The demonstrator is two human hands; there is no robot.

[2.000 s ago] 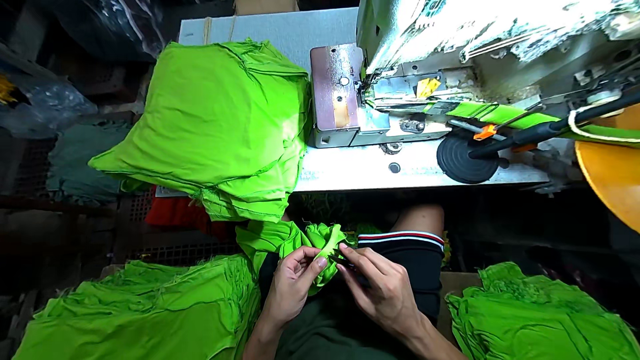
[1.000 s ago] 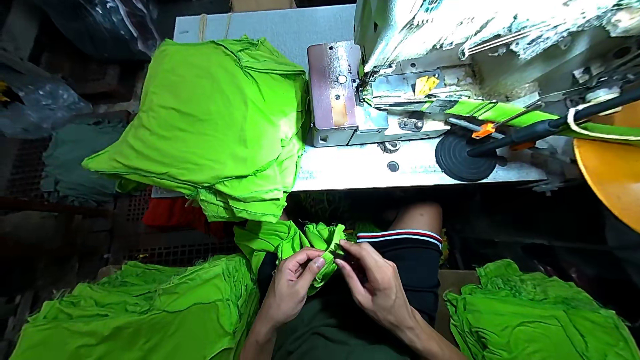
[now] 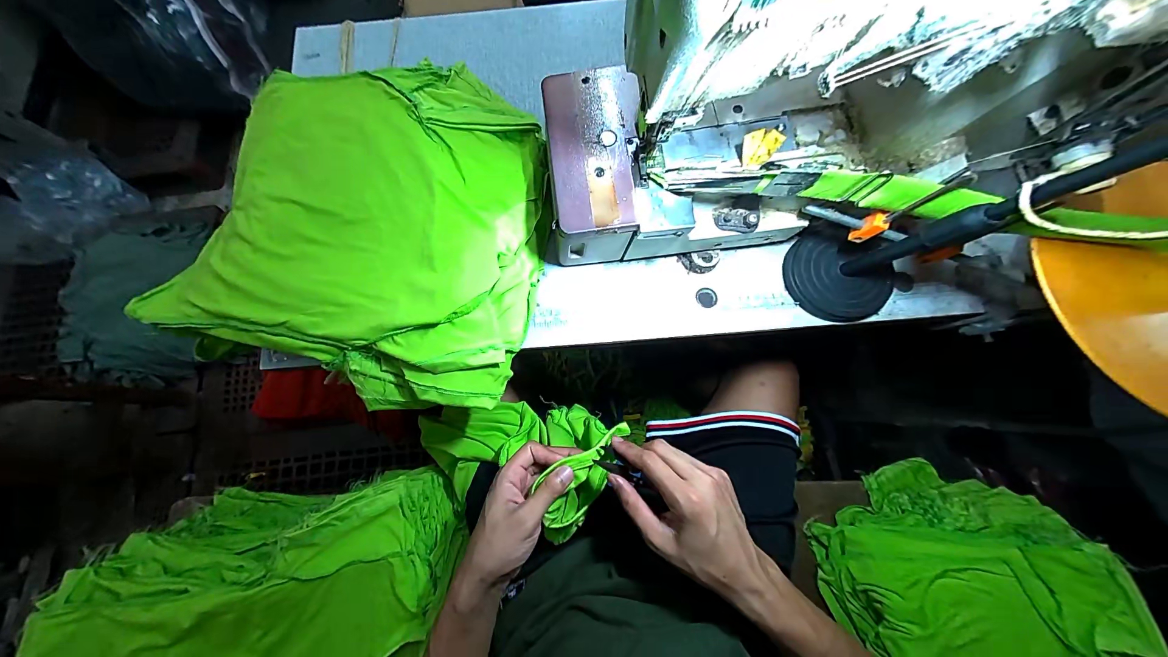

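A bunched lime-green fabric piece (image 3: 570, 511) lies over my lap. My left hand (image 3: 520, 511) pinches its narrow seamed edge between thumb and fingers. Just to the right, my right hand (image 3: 684, 506) has its thumb and index finger at the end of that edge, around a small dark pointed thing (image 3: 613, 467) that is too small to name. Above my hands, an industrial sewing machine (image 3: 593, 155) stands on a pale table (image 3: 630, 306), and a green fabric strip (image 3: 899, 193) runs into it from the right.
A tall stack of green fabric pieces (image 3: 365, 210) overhangs the table's left front edge. More green piles lie at the lower left (image 3: 255, 566) and lower right (image 3: 985, 566). A black round base (image 3: 838, 274) and an orange disc (image 3: 1109, 310) are at the right.
The fabric edge between my hands has shifted slightly, and the fingers of my right hand have changed position at its end. A dark pointed thing now shows there.
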